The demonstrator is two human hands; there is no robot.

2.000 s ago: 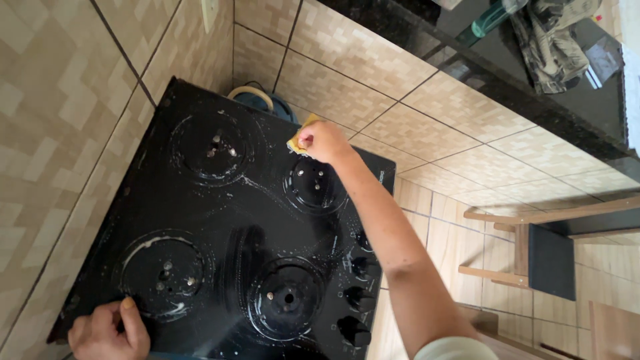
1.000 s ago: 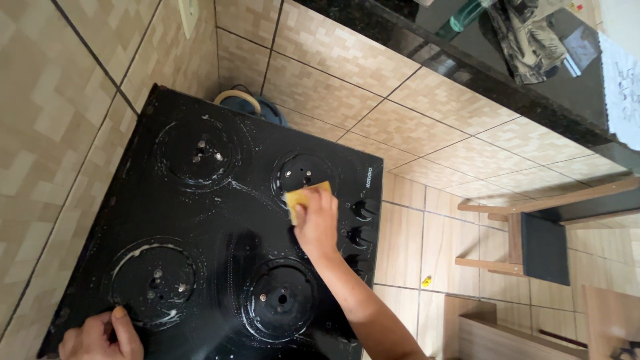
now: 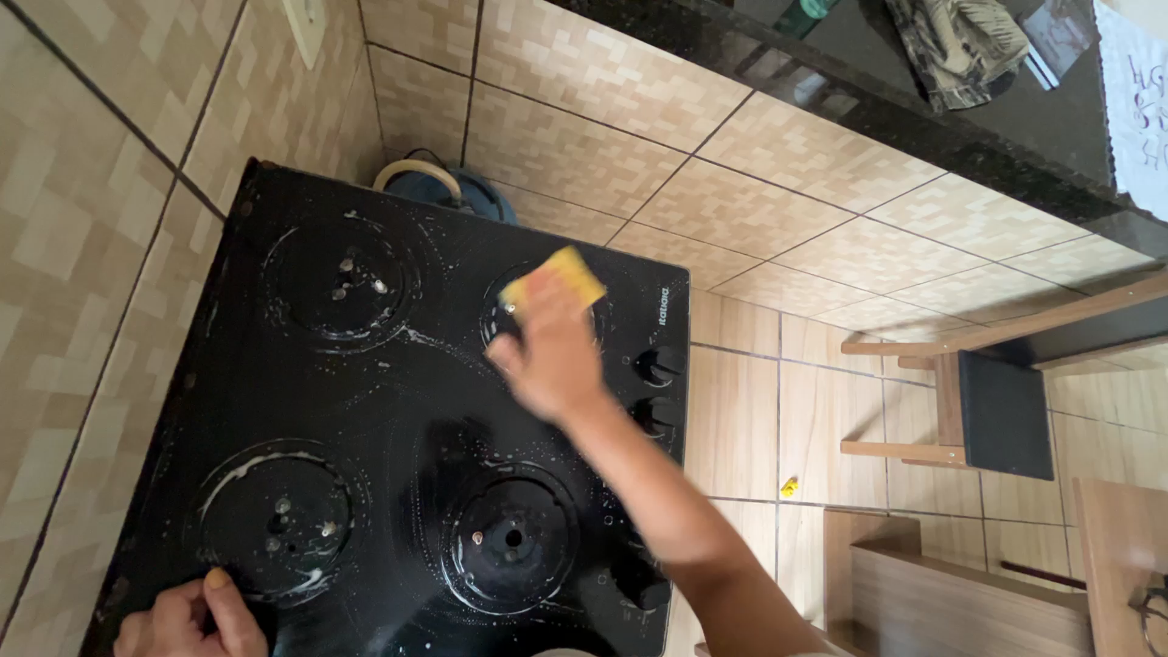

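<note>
My right hand (image 3: 552,351) presses a yellow sponge (image 3: 577,274) onto the upper right burner recess of a black stove top (image 3: 392,401); hand and sponge are a little blurred. White suds and droplets lie around the several round burner recesses. Near the lower left recess, my left hand (image 3: 193,620) rests at the stove's edge with its fingers curled, and whether it grips anything cannot be told. Black control knobs (image 3: 655,365) run along the stove's right side, partly behind my right forearm.
Tiled walls border the stove. Behind its far edge stands a blue container (image 3: 479,193) with a beige hose-like loop. A dark granite counter (image 3: 912,137) holds a camouflage cloth (image 3: 958,46). A wooden chair (image 3: 1004,415) and a small yellow object (image 3: 789,486) are on the floor side.
My right hand with the sponge has moved from the far rim of the upper right recess onto the recess itself. My left hand has stayed at the stove's lower left.
</note>
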